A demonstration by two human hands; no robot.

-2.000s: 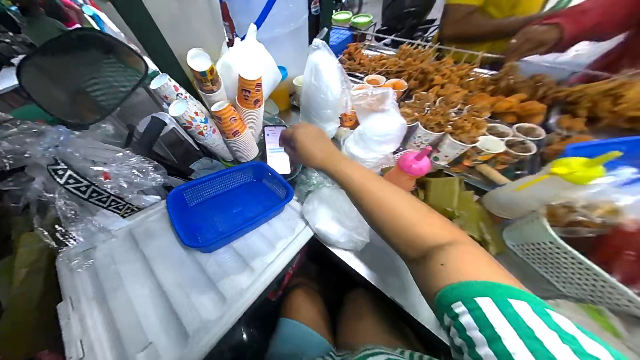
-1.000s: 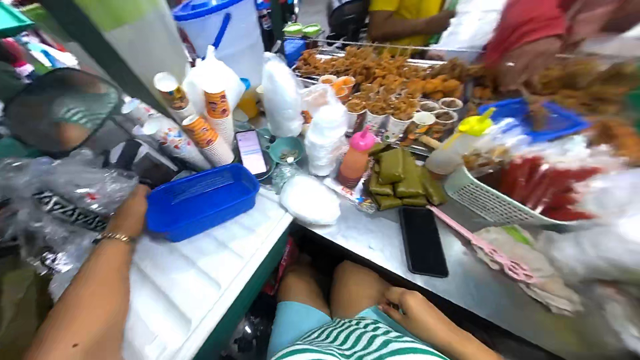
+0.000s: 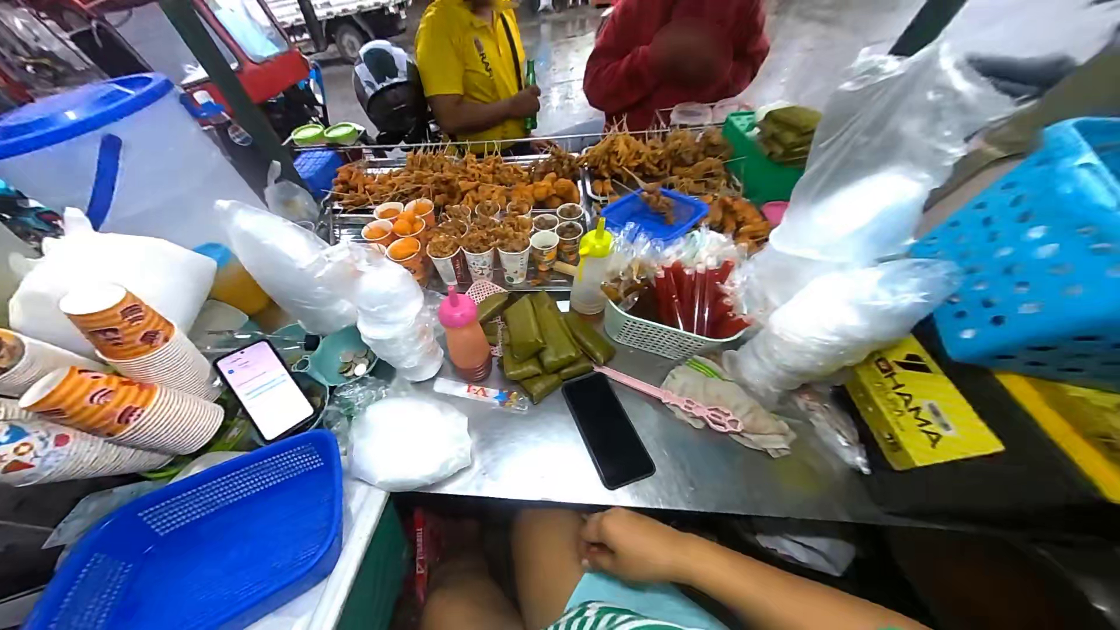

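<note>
My right hand (image 3: 632, 544) rests on my thigh below the counter's front edge, its fingers curled, with no object visible in it. My left hand is out of view. Just beyond the right hand, a black smartphone (image 3: 608, 430) lies dark on the metal counter (image 3: 525, 459). Behind it sit leaf-wrapped bundles (image 3: 544, 337) and a pink-capped squeeze bottle (image 3: 465, 337). A lit smartphone (image 3: 264, 389) leans at the left, near a teal bowl of coins (image 3: 350, 359). The blue plastic basket (image 3: 219, 534) stands on a white lid at lower left.
Stacked paper cups (image 3: 131, 411) lean at left. Trays of fried skewers (image 3: 455, 179) and filled cups (image 3: 479, 254) line the back. A pale green basket (image 3: 661, 337) holds bagged red items. A light blue perforated basket (image 3: 1032, 262) stands at right. Two people stand beyond the trays.
My right hand has gone from beside the lit phone down to my thigh. My left hand, by the blue basket a second ago, is out of view. The view has swung right.
</note>
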